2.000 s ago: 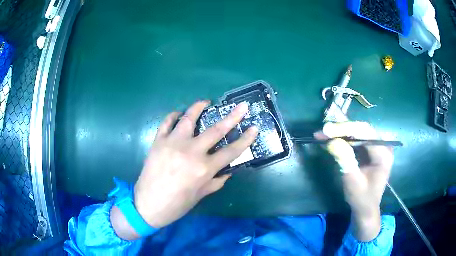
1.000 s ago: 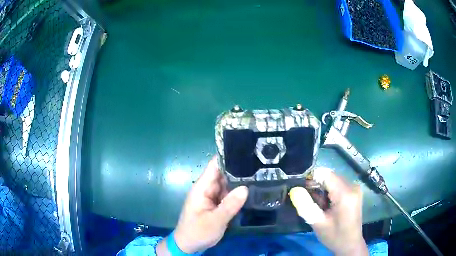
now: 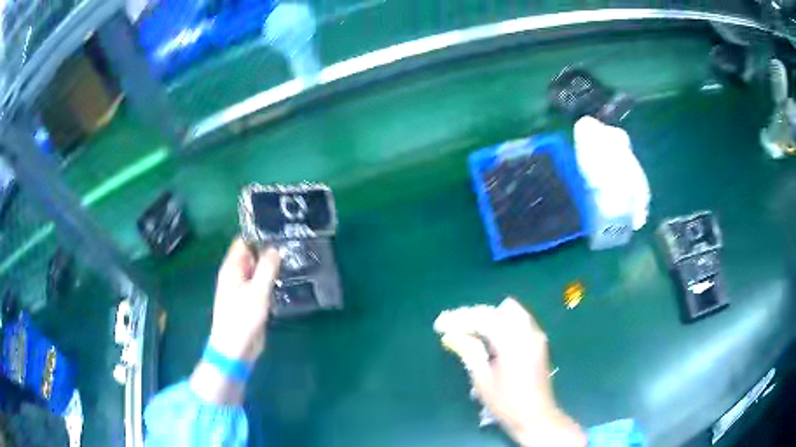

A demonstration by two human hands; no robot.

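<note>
The opened camera housing (image 3: pixel 307 262) is at the left of the head view, its camouflage-edged front shell with dark windows up and its black hinged cover folded out below. My left hand (image 3: pixel 240 297), with a blue wrist band, grips its left side by thumb and fingers. My right hand (image 3: pixel 502 358) is to the right of the housing, apart from it, over the green surface. Its fingertips are pale, drawn together and blurred. Something thin and grey shows just below it, and I cannot tell whether the hand holds anything.
A blue bin (image 3: pixel 532 196) of tiny black pieces stands beside a white cloth (image 3: pixel 611 170) and small white box. A gold-yellow lump (image 3: pixel 573 294) lies below. Another opened housing (image 3: pixel 696 262) lies right. Dark units lie behind the bin and at left (image 3: pixel 163 224). A metal-framed partition crosses the back.
The view has turned and blurred. My left hand has carried the housing away to the left and forward. My right hand has let go of the housing and moved apart from it.
</note>
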